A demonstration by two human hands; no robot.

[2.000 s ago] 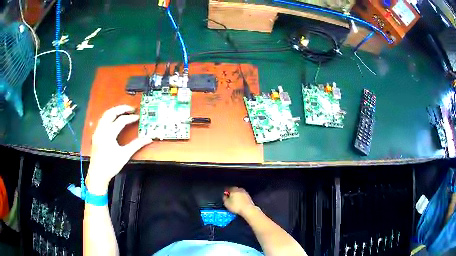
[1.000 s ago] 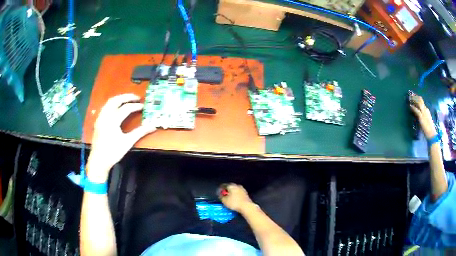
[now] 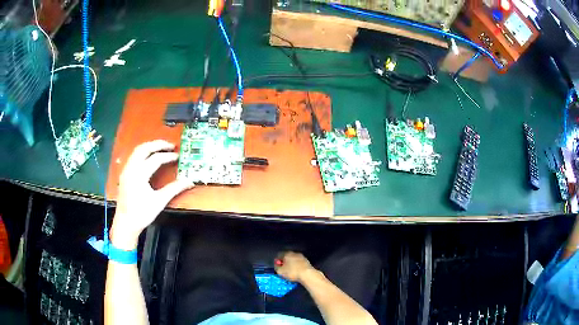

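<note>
A green-white circuit board lies on the orange-brown mat. Black leads and a blue cable reach its far edge, and a small black plug-in piece sticks out at its right side. My left hand, with a blue wrist strap, is at the board's left side, thumb and fingers apart around its near left corner. My right hand is low over my lap, closed on a small red item, perhaps a pen; only its red end shows. A dark bar lies behind the board.
Two more boards, one at the mat's right edge and one beyond it, lie right of the connected one. Another board lies left. Two remotes are at right. A teal fan stands left. A neighbour's blue sleeve shows at right.
The view has tilted a little. My left hand stays by the board and my right hand stays low. The neighbour's hand has left the far-right remote.
</note>
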